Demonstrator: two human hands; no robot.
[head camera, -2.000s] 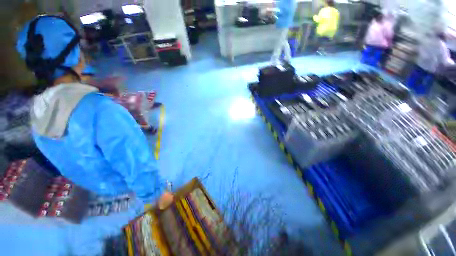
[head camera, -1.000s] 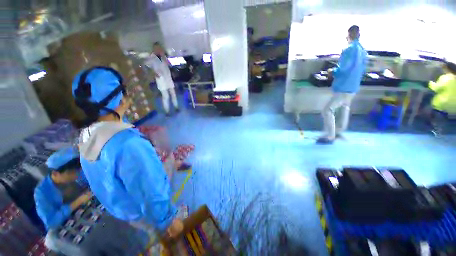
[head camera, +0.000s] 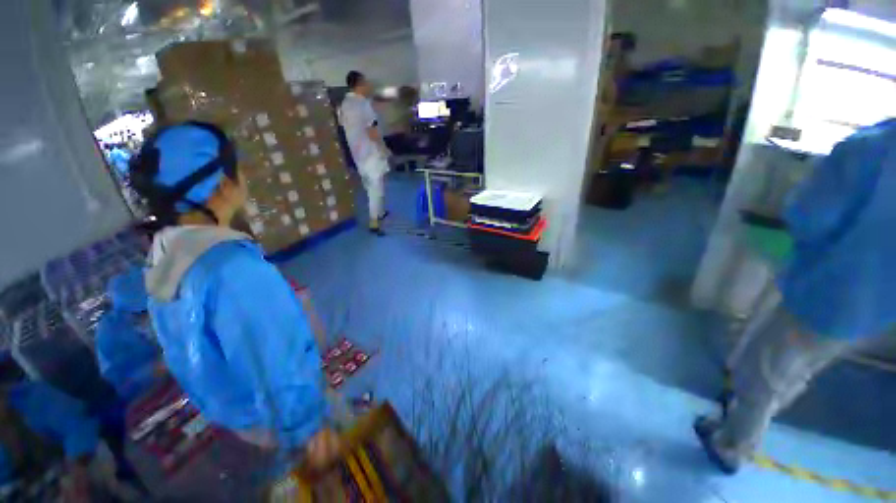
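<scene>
An open brown carton (head camera: 378, 462) with yellow, orange and dark parallel strips shows at the bottom edge, left of centre, cut off by the frame. A co-worker in a blue smock and blue cap walks close on the left, with a hand on the carton's near-left rim. Neither of my hands can be made out. The area below the carton is cut off, and dark blurred streaks cover the floor to its right.
Tall stacked sealed cartons (head camera: 285, 157) stand at back left. Stacked black and red-edged trays (head camera: 506, 236) stand by a white pillar (head camera: 540, 118). A person in blue stands close at right; another in white stands behind. Trays and crouching people in blue are at left.
The view has swung right and moved forward. The blue pallet with trays has left the picture. The person in blue at right appears much nearer. The co-worker's hand remains at the carton.
</scene>
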